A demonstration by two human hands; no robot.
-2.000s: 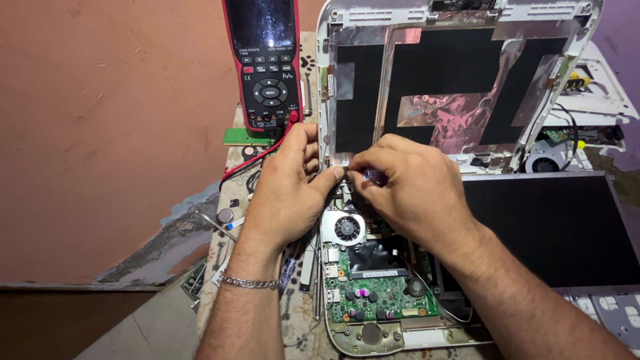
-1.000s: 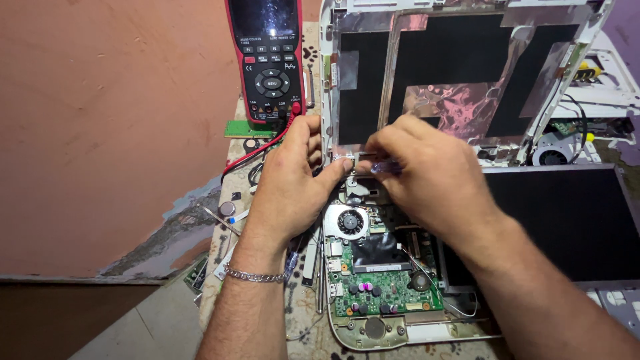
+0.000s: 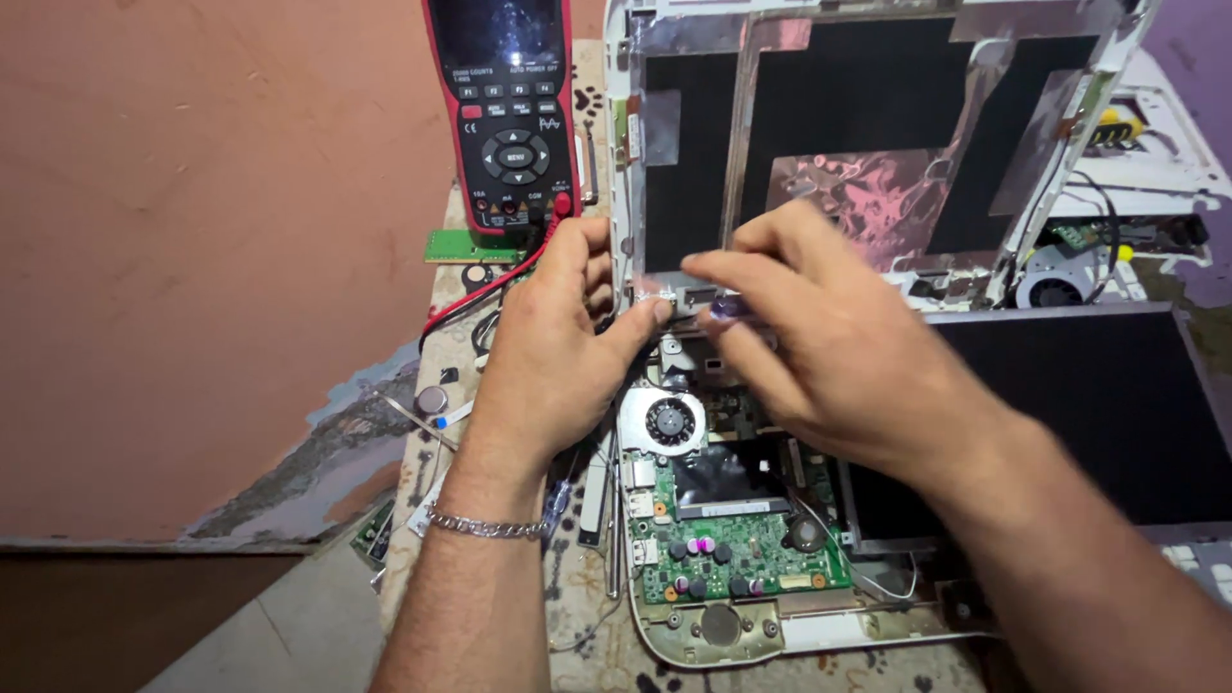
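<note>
An opened white laptop shows its green circuit board (image 3: 731, 549) and a silver cooling fan (image 3: 669, 421) in the base. Behind them its raised lid shell (image 3: 866, 87) is lined with black sheet and foil. My left hand (image 3: 568, 356) grips the lid's lower left corner by the hinge, the thumb on the inner side. Just right of that thumb, my right hand (image 3: 828, 327) holds a small tool with a purple, see-through handle (image 3: 729, 308) between thumb and fingers; its tip cannot be made out.
A red and black multimeter (image 3: 515, 154) with leads lies at the back left, beside a green memory module (image 3: 472, 246). A detached display panel (image 3: 1068, 414) lies to the right. Behind it are another fan (image 3: 1059, 279) and white casing parts. A coin cell (image 3: 432, 399) lies left of my wrist.
My right hand's index finger has opened out from the purple handle, which was more enclosed by the fingers before. My left hand has stayed at the hinge corner.
</note>
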